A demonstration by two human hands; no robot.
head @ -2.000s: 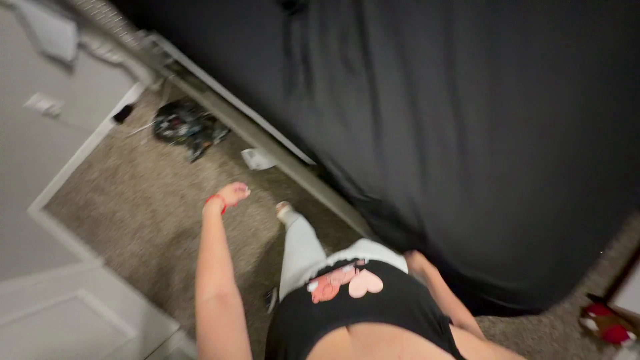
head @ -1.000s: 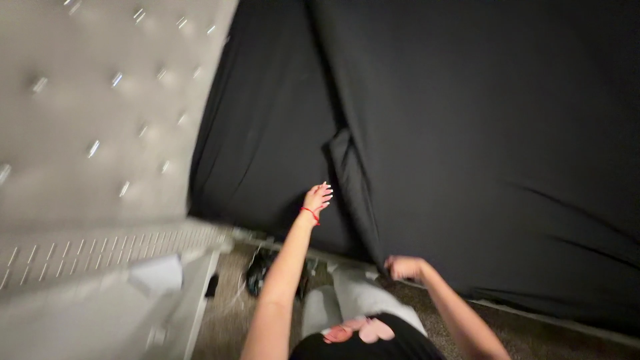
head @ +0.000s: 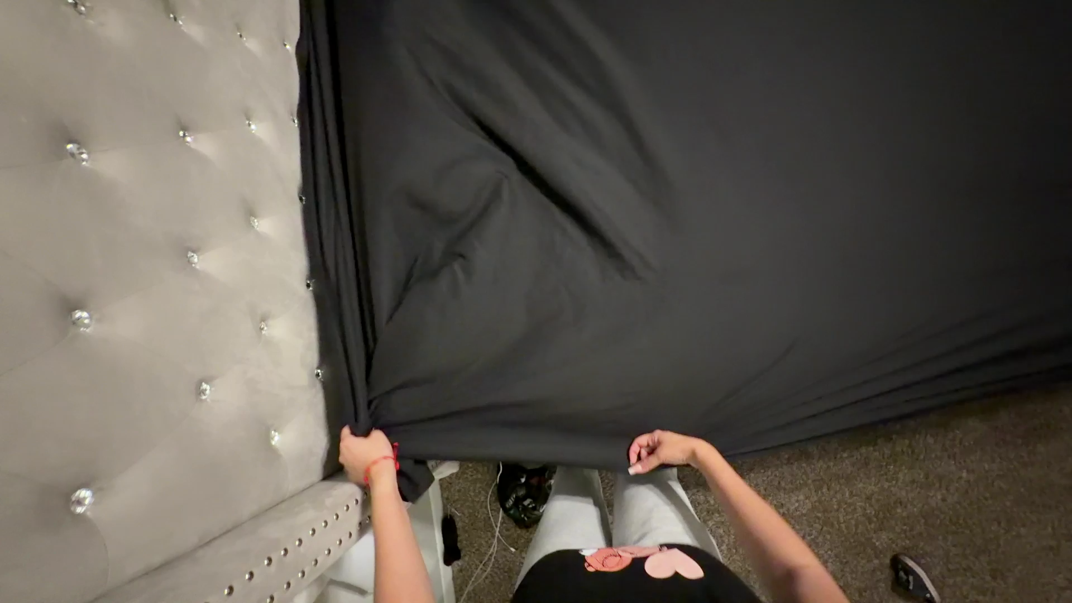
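Observation:
A black fitted-looking sheet [head: 754, 209] covers the mattress, with creases running from the corner beside the headboard. My left hand [head: 367, 452], with a red string bracelet at its wrist, is closed on bunched black fabric at that near corner. Lower right of it, my right hand [head: 662, 450] rests at the sheet's near edge with fingers curled; whether it pinches the cloth I cannot tell. The mattress under the fabric is hidden.
A grey tufted headboard [head: 142, 293] with crystal buttons rises on the left, its studded side wing [head: 276, 548] below. On the carpet [head: 837, 502] lie a black plastic bag [head: 525, 494], a white cable [head: 494, 536] and a dark shoe [head: 914, 578].
My left hand has moved from above the sheet to the corner by the headboard and closed on the fabric. The view has shifted toward the headboard.

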